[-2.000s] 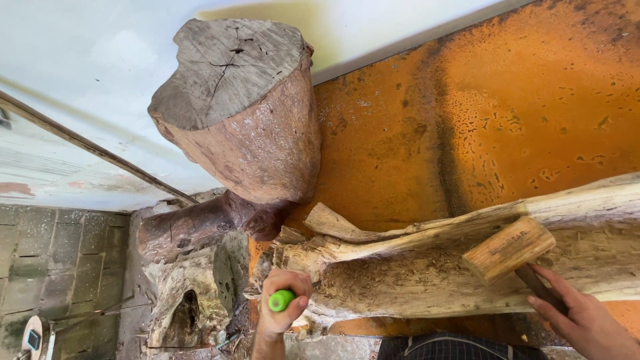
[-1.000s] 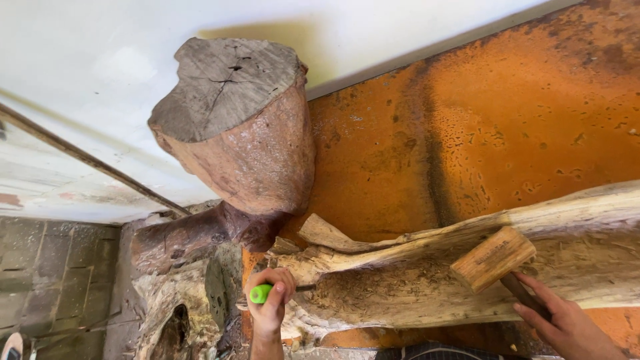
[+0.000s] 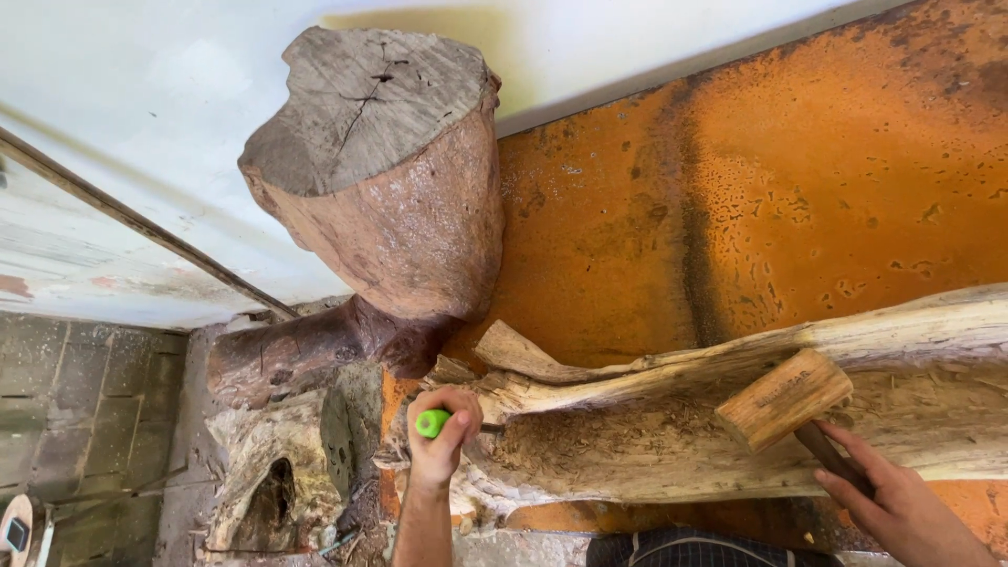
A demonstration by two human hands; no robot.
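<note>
My left hand (image 3: 442, 441) is closed around the green handle (image 3: 431, 423) of a chisel-like tool. Its dark metal shaft (image 3: 492, 428) points right, into the left end of a hollowed log (image 3: 677, 465); its tip cannot be made out. Loose wood chips (image 3: 567, 441) lie in the hollow. At the lower right, my right hand (image 3: 890, 496) grips the dark handle of a wooden mallet (image 3: 786, 400). The mallet's head is over the hollow, well to the right of the green handle, and bears writing.
A thick upright stump (image 3: 402, 205) stands behind the log's left end, by a white wall (image 3: 173, 71). A dark log piece (image 3: 283, 358) and a pale hollow stump (image 3: 272, 480) lie at the left. Under the log is an orange, stained surface (image 3: 827, 205). A thin bar (image 3: 142, 224) slants along the wall.
Both hands keep their hold on the green-handled tool and the mallet. The tool's shaft shows more plainly to the right of my left hand than two seconds ago.
</note>
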